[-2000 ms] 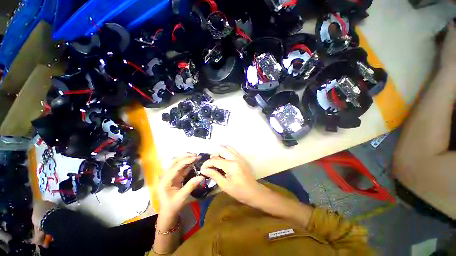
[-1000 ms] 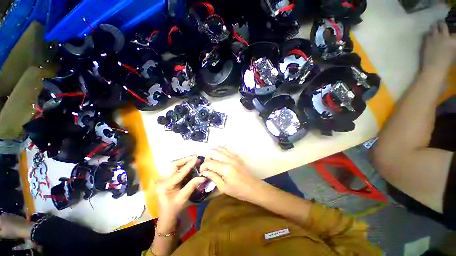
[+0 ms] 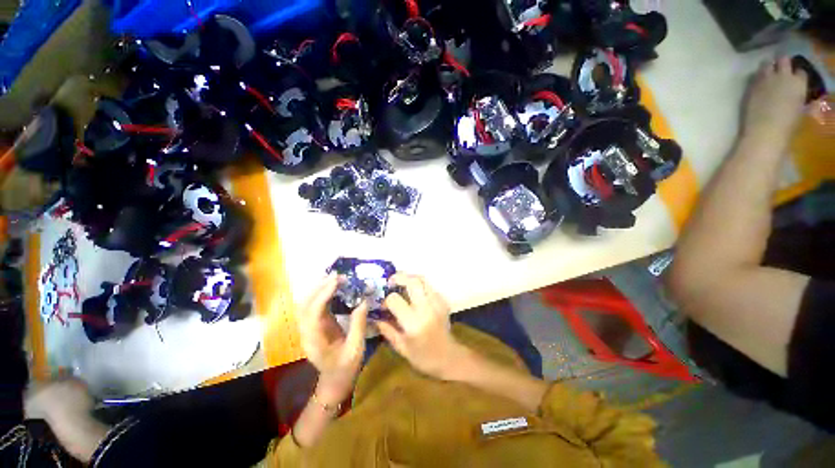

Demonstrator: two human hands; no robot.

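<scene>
A black camera housing (image 3: 368, 272) with a silvery board and white plate inside is held at the front edge of the bench, its open side facing up. My left hand (image 3: 331, 335) holds its left side, with the thumb near the inside. My right hand (image 3: 417, 322) holds its right side, fingertips at the rim. Small details at the fingertips are too blurred to tell. A loose cluster of lens modules (image 3: 362, 196) lies on the bench just beyond the hands.
Many black housings with red wires crowd the back and left. A housing with a silvery board (image 3: 517, 212) stands to the right. Blue trays (image 3: 211, 14) are at the back left. A person's arm (image 3: 732, 219) is at right, another's hand (image 3: 62, 409) at lower left. A red stool (image 3: 623, 329) is below.
The held housing now faces up, showing its inside, and my hands have spread apart around it. The neighbour's hand at lower left has moved right.
</scene>
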